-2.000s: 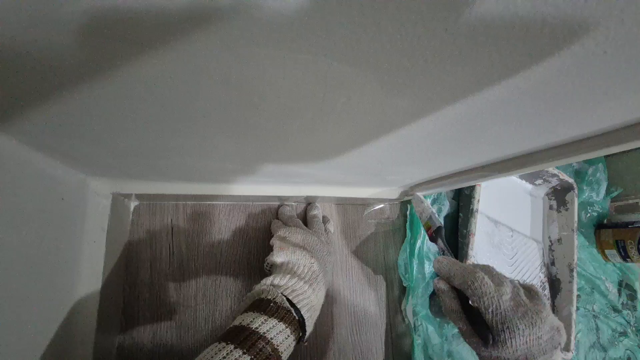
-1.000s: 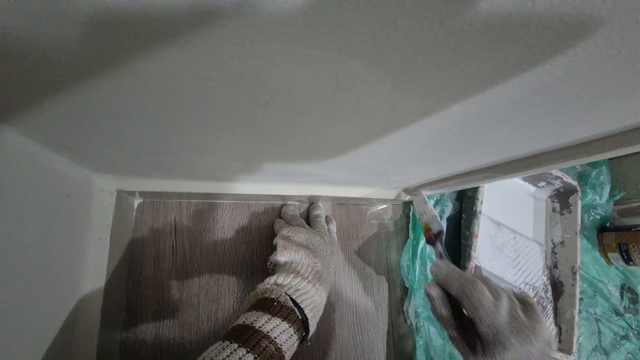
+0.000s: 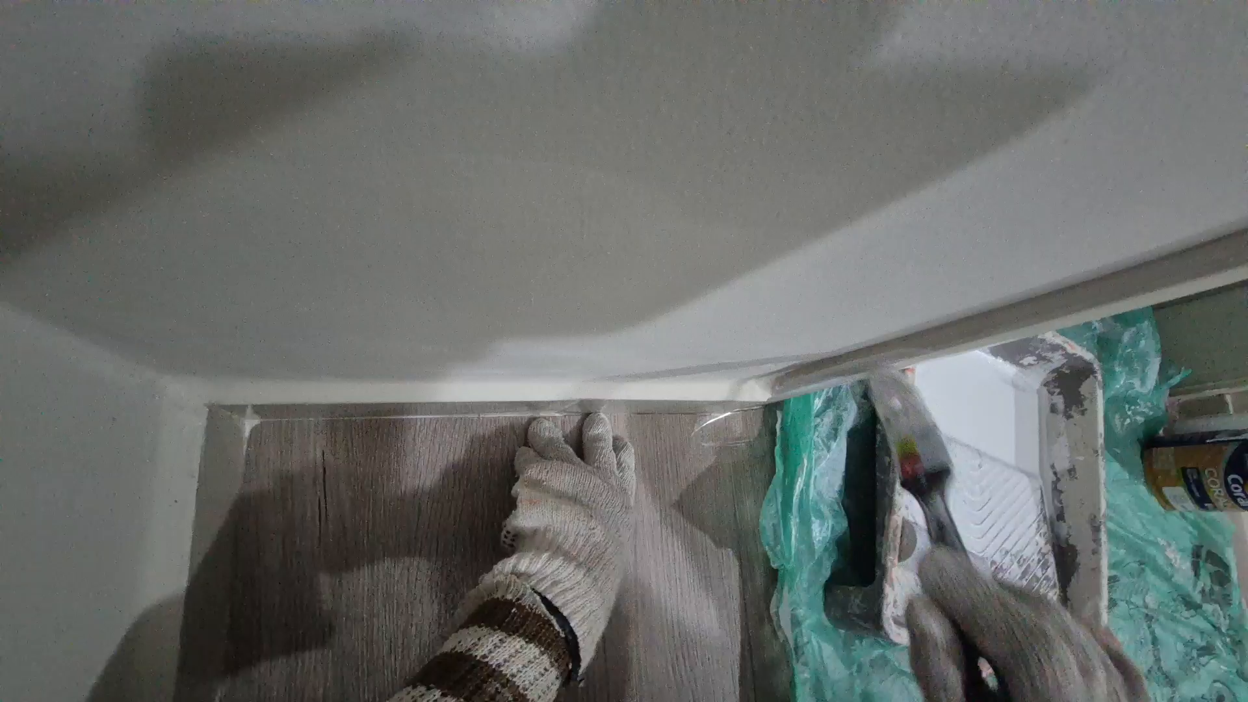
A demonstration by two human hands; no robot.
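Note:
My left hand (image 3: 575, 507), in a knitted glove, rests on the wood-grain floor (image 3: 390, 546). Its fingertips press at a clear strip (image 3: 468, 411) along the foot of the white wall (image 3: 546, 224); nothing shows in its grip. In the lower right my right hand (image 3: 1014, 624), gloved too, grips a paintbrush (image 3: 912, 429) by its dark handle, bristles pointing up and left. The brush is over the left rim of a paint tray (image 3: 1072, 468) that holds white paint. Part of the handle is hidden by the fingers.
Green plastic sheeting (image 3: 1160, 585) lies under and around the tray. A paint can (image 3: 1197, 472) lies on its side at the right edge. A second wall (image 3: 88, 487) rises on the left, and a ledge (image 3: 1014, 312) runs above the tray.
My right hand has moved right with the brush, from the wall corner to the tray's edge. My left hand has stayed in place.

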